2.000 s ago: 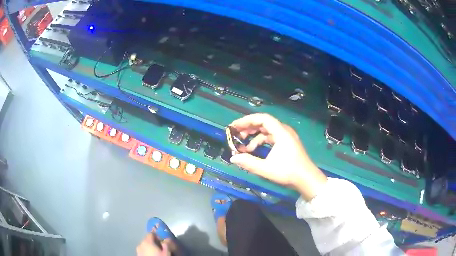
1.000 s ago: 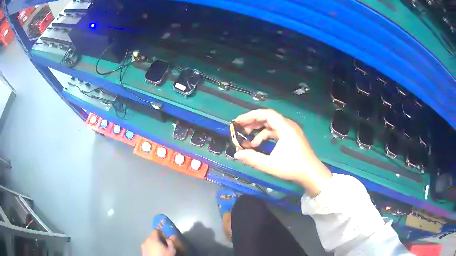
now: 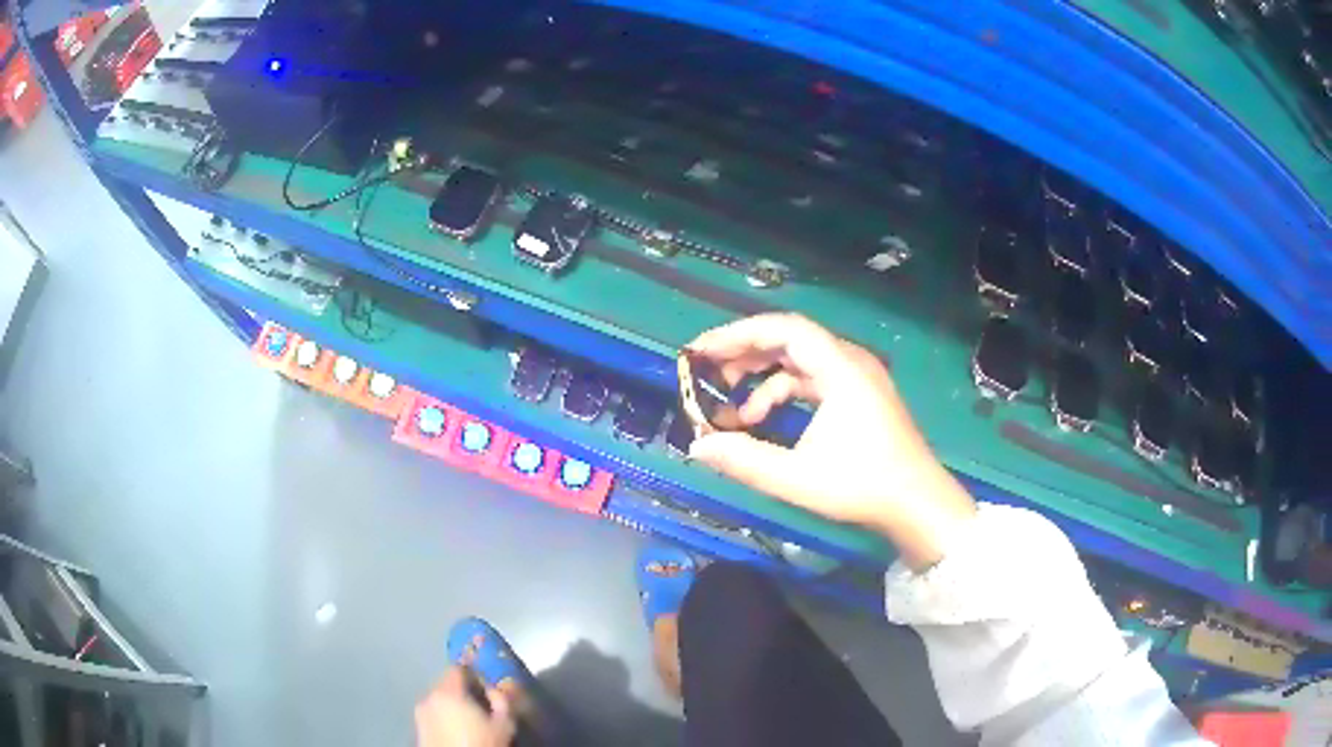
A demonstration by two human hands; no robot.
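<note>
My right hand [image 3: 804, 423], bare in a white sleeve, is raised in front of the shelf. It pinches a square smartwatch head [image 3: 691, 394] between thumb and fingers, seen edge-on with a gold-coloured rim. My left hand [image 3: 465, 715] is low at the bottom edge, partly cut off, with its fingers bent; whether it holds anything cannot be told. On the green shelf mat [image 3: 643, 310] lie a dark square watch [image 3: 465, 202] and another with a white label [image 3: 554, 231]. Several more dark square watches [image 3: 1002, 358] lie in rows on the right.
Blue rack beams [image 3: 935, 73] cross above the shelf. A black box [image 3: 270, 105] with a blue light and black cords stands upper left. Red-orange trays [image 3: 500, 464] with lit round faces sit low. Blue slippers [image 3: 668, 577] are on the grey floor [image 3: 343, 584]. A metal frame [image 3: 88, 671] stands lower left.
The view has shifted slightly. My right hand still holds the watch in nearly the same pose. Several lit faces in the low trays have changed between white and blue.
</note>
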